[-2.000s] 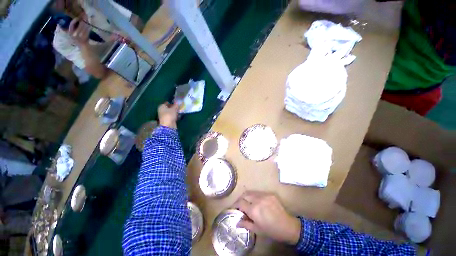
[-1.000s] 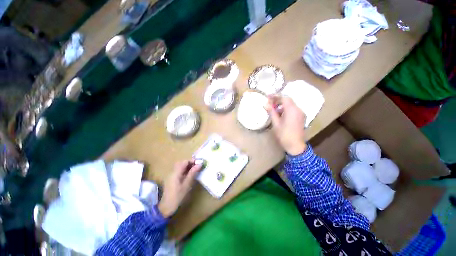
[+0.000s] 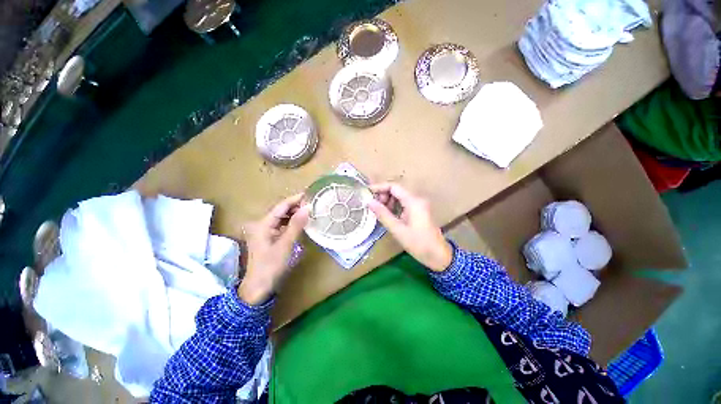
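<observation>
A round metal disc (image 3: 340,211) with spoke-like lines is held above a square pad (image 3: 349,256) on the bench. My left hand (image 3: 273,241) grips its left edge with the fingertips. My right hand (image 3: 411,225) grips its right edge. The disc covers most of the pad. One stack of spoked discs (image 3: 286,136) stands beyond, and another stack (image 3: 360,95) stands to its right. Two rimmed plates, one dark-centred (image 3: 367,44) and one pale-centred (image 3: 447,72), lie farther back. A white wrapped or folded bundle (image 3: 500,124) lies at the right.
White wrapping sheets (image 3: 130,276) are heaped at the left. A tall white stack (image 3: 571,39) stands at the far right. An open carton (image 3: 632,276) with white bundles is at the right, beside a blue crate (image 3: 637,363). The green conveyor (image 3: 178,95) carries raised discs.
My left hand came back from the belt, and a pad now lies on the bench. My right hand moved back from the white bundle. Both hands now hold a spoked disc over the pad.
</observation>
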